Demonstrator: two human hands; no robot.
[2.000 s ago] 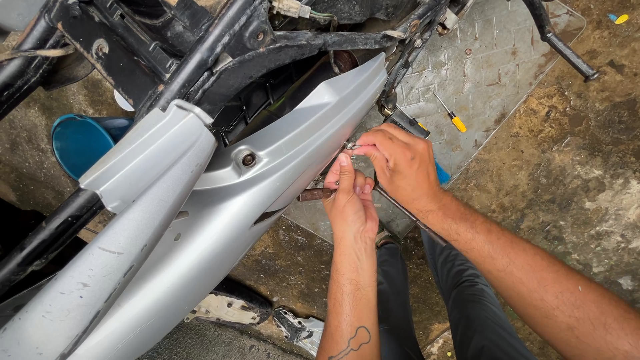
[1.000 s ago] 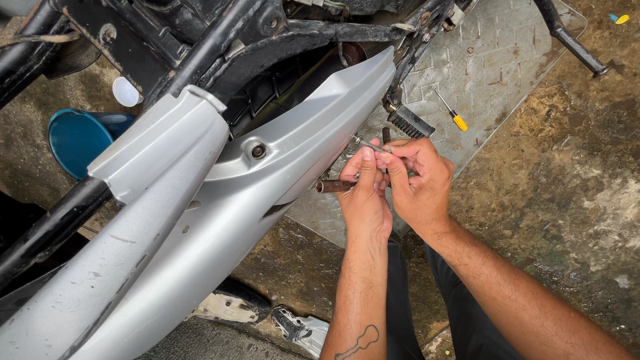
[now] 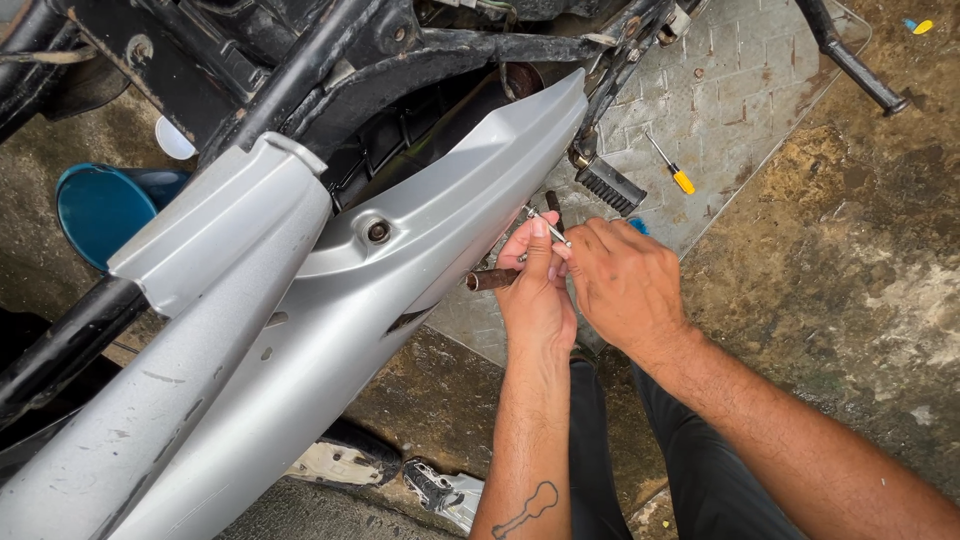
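Note:
My left hand (image 3: pixel 538 289) grips a small metal bolt (image 3: pixel 551 226) between thumb and fingers, just right of the silver motorcycle side fairing (image 3: pixel 420 247). The fingertips of my right hand (image 3: pixel 630 281) meet the bolt's lower end; what else they hold is hidden. A rusty tubular socket wrench (image 3: pixel 491 280) sticks out from the left hand's palm side, and a dark rod end (image 3: pixel 554 206) shows just above the fingers. A ribbed rubber footpeg (image 3: pixel 611 185) lies above the right hand.
The black motorcycle frame (image 3: pixel 300 82) spans the upper left. A yellow-handled screwdriver (image 3: pixel 681 178) lies on the metal floor plate (image 3: pixel 720 97). A kickstand (image 3: pixel 847 56) reaches in at upper right. Left stands a blue bucket (image 3: pixel 105 214); loose parts (image 3: pixel 349 457) lie below the fairing.
Both hands have moved away from the footpeg, which the right hand partly covered two seconds ago. The small metal bolt now shows more plainly between the fingers.

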